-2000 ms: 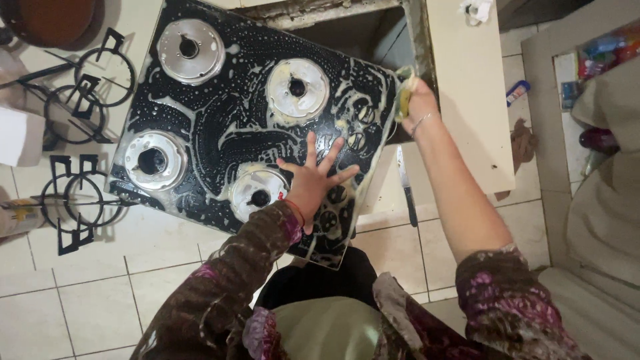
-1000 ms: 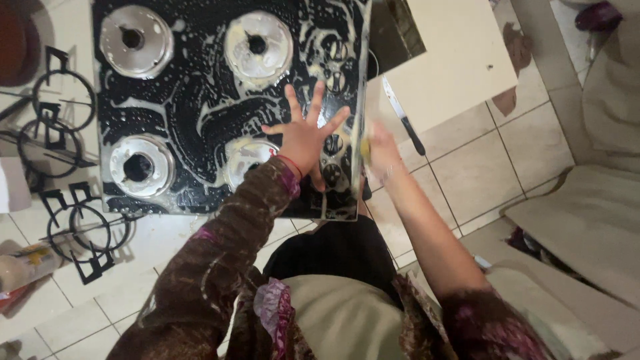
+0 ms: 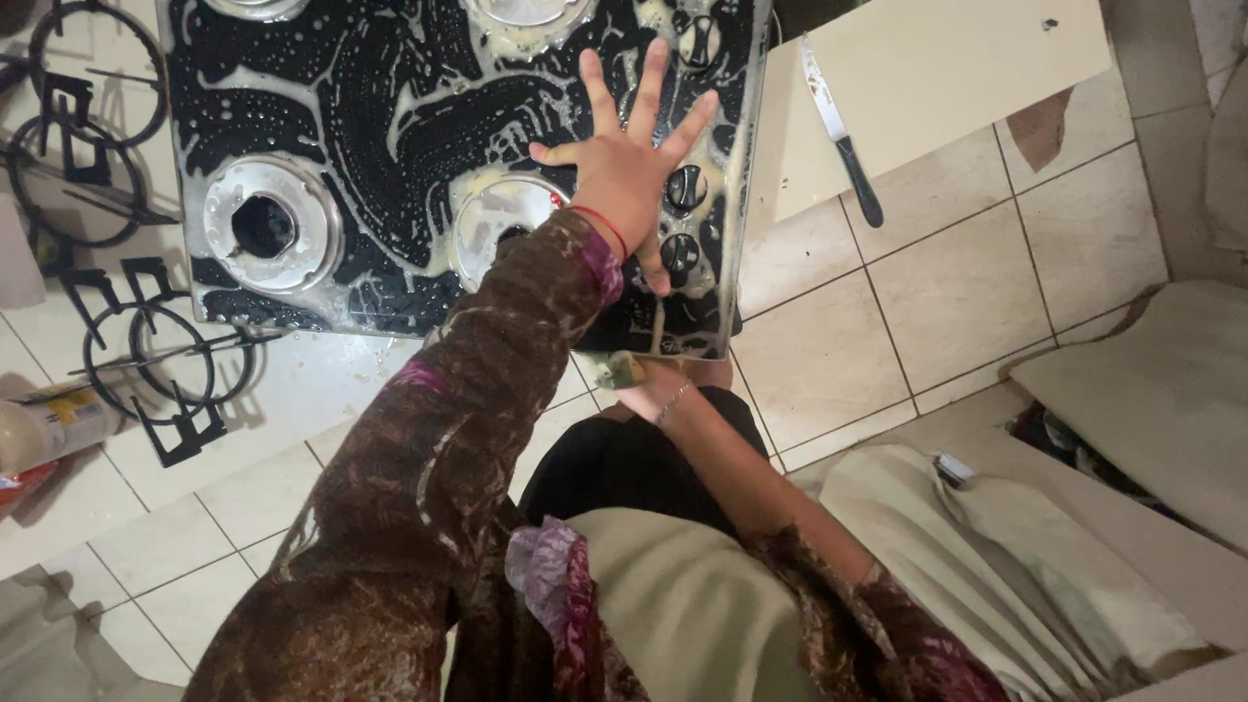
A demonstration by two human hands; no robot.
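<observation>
A black glass gas cooktop [image 3: 390,127], wet and streaked with suds, fills the upper left. My left hand [image 3: 629,161] lies spread on it, beside the black control knobs [image 3: 685,187]. Below the cooktop's front edge, at its right end, my right hand [image 3: 648,388] holds a greenish-yellow sponge [image 3: 616,370] against that edge; part of the hand is hidden under the glass. Round metal burner bases [image 3: 271,224] sit in the cooktop. Black pan supports [image 3: 146,356] lie to its left.
A knife with a black handle [image 3: 858,180] lies on the cream countertop [image 3: 936,88] at the right, its handle past the edge. A bottle [image 3: 49,429] lies at far left. Tiled floor [image 3: 965,283] shows below, and draped beige cloth [image 3: 975,546] at lower right.
My right hand with the sponge has moved from the cooktop's right side to its front edge. The cooktop has turned straighter since the earliest frame. My left hand stays spread on the glass.
</observation>
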